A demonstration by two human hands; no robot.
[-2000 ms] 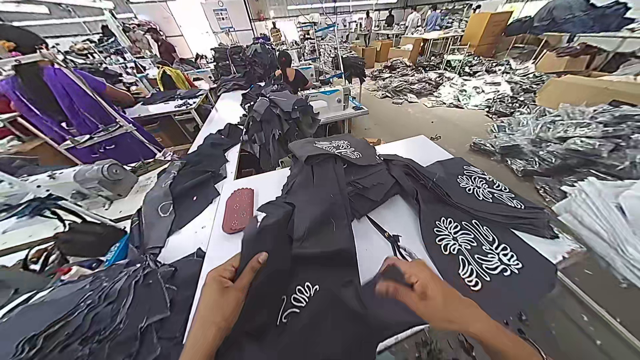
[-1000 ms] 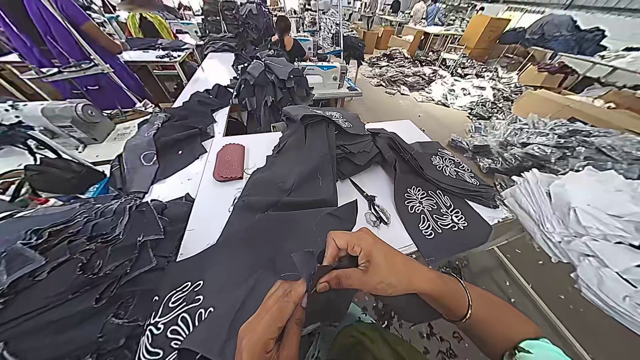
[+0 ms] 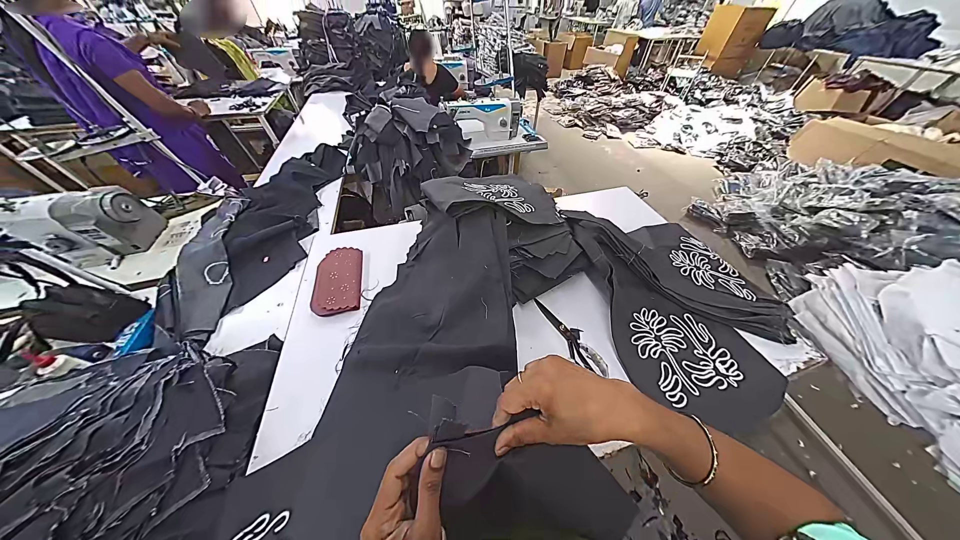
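Dark fabric panels (image 3: 442, 315) stretch across the white table toward me. My left hand (image 3: 409, 487) pinches a cut edge of the cloth between thumb and fingers, low in the view. Just right of it, my right hand (image 3: 559, 409) grips the same edge, with a bangle on the wrist. Black-handled scissors (image 3: 574, 337) lie on the table beyond my right hand, partly hidden. At the right rest dark panels with white embroidery (image 3: 686, 356). Another embroidered piece (image 3: 499, 195) is at the far end. A scalloped maroon case (image 3: 337, 281) lies left of the cloth.
Stacked dark cut pieces (image 3: 112, 442) fill the lower left. A sewing machine (image 3: 82, 221) stands at left, another (image 3: 484, 120) ahead. White cloth (image 3: 892, 337) and plastic-wrapped bundles (image 3: 862, 217) are piled at right. A person in purple (image 3: 127, 90) stands at far left; others work beyond.
Two seconds ago my hands were apart over the cloth; now they are close together, pinching its edge. The white motif on the near panel has moved toward the lower left.
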